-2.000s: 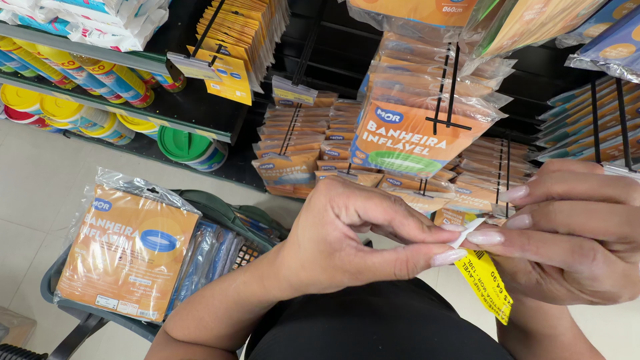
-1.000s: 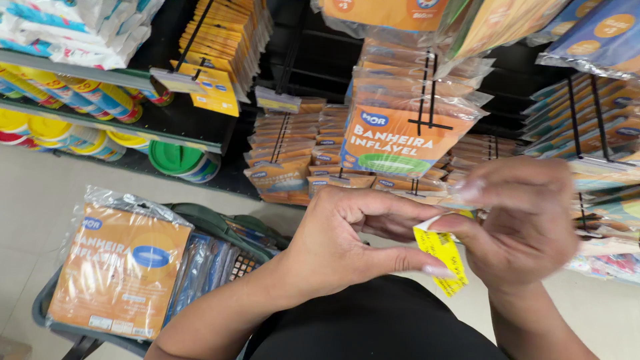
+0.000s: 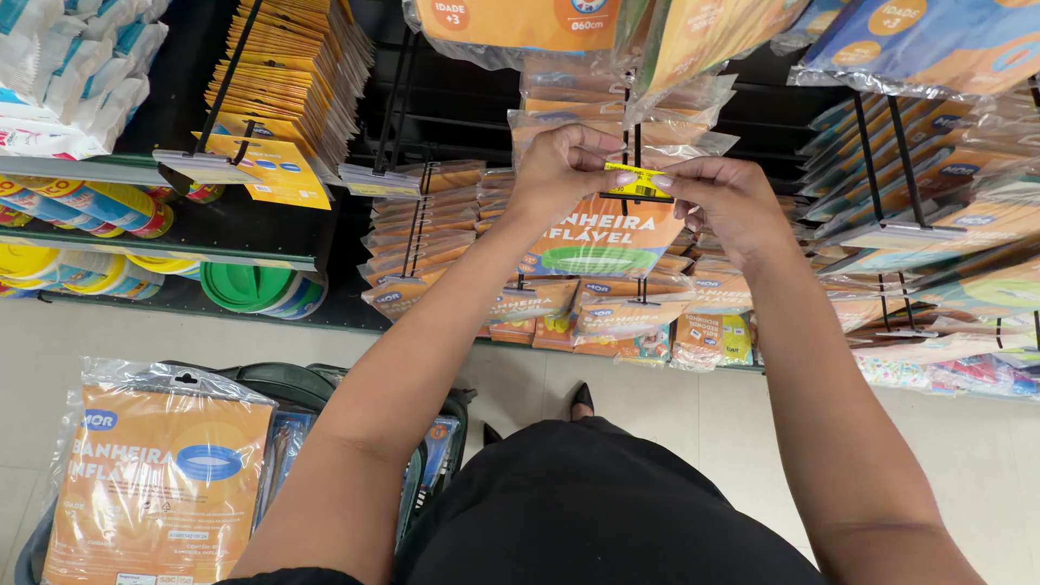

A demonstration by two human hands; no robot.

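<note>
Both hands are raised at a black metal display hook (image 3: 637, 142). My left hand (image 3: 569, 166) pinches the left end of a yellow price label (image 3: 638, 182), and my right hand (image 3: 723, 195) pinches its right end. The label bears writing and lies across the hook's front end. Just below and behind it hangs an orange inflatable bathtub package (image 3: 605, 244) in clear plastic, with more packages behind on the same hook. Whether the label touches the holder fully is hidden by the fingers.
A basket (image 3: 280, 378) at lower left carries a large orange inflatable bathtub package (image 3: 154, 479). Yellow packets (image 3: 276, 97) hang at upper left, above a shelf edge (image 3: 162, 253) and a green-lidded tub (image 3: 248, 284). More packages (image 3: 967, 179) hang at right.
Both hands have moved up and forward from near the body to the hook, carrying the yellow label. The label was bent between the fingers before; now it is held out flat by both ends.
</note>
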